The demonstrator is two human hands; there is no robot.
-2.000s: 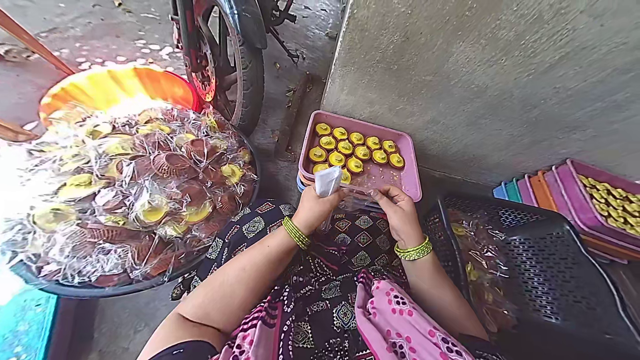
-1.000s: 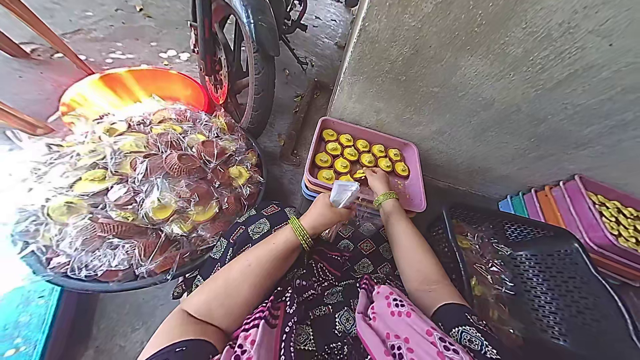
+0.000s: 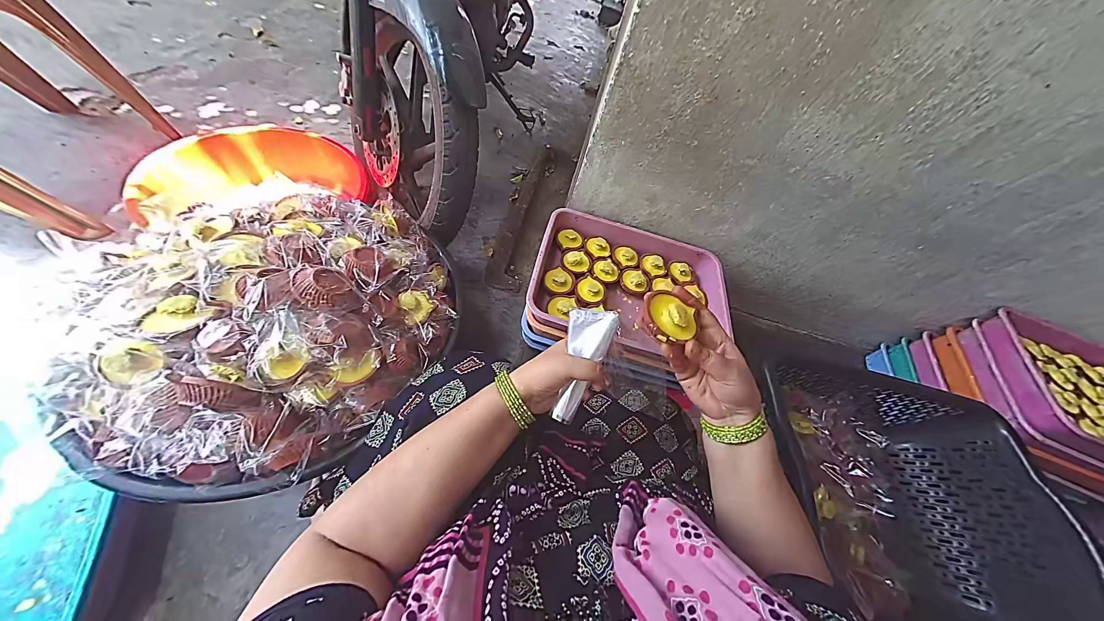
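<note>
My left hand (image 3: 559, 379) is closed on a bundle of clear plastic bags (image 3: 588, 349) above my lap. Between the fingers and thumb of my right hand (image 3: 714, 366) is a small clay lamp with a yellow filling (image 3: 672, 317), its filled face toward me. Just beyond both hands, a pink plastic tray (image 3: 634, 227) holds several more yellow-filled lamps (image 3: 605, 270) and rests on other stacked trays. At the left, a wide dark tub (image 3: 172, 490) is heaped with lamps wrapped in clear plastic (image 3: 315, 302).
A black perforated crate (image 3: 966, 509) with some wrapped pieces stands at the right. Behind it are stacked coloured trays (image 3: 992, 362). An orange tub (image 3: 250, 164) and a motorcycle wheel (image 3: 448, 155) are beyond the heap, and a grey wall (image 3: 828, 155) rises behind the pink tray.
My right hand reached into the pink tray a second ago and has now come back toward me with a yellow-filled lamp. The left hand keeps hold of the plastic bags.
</note>
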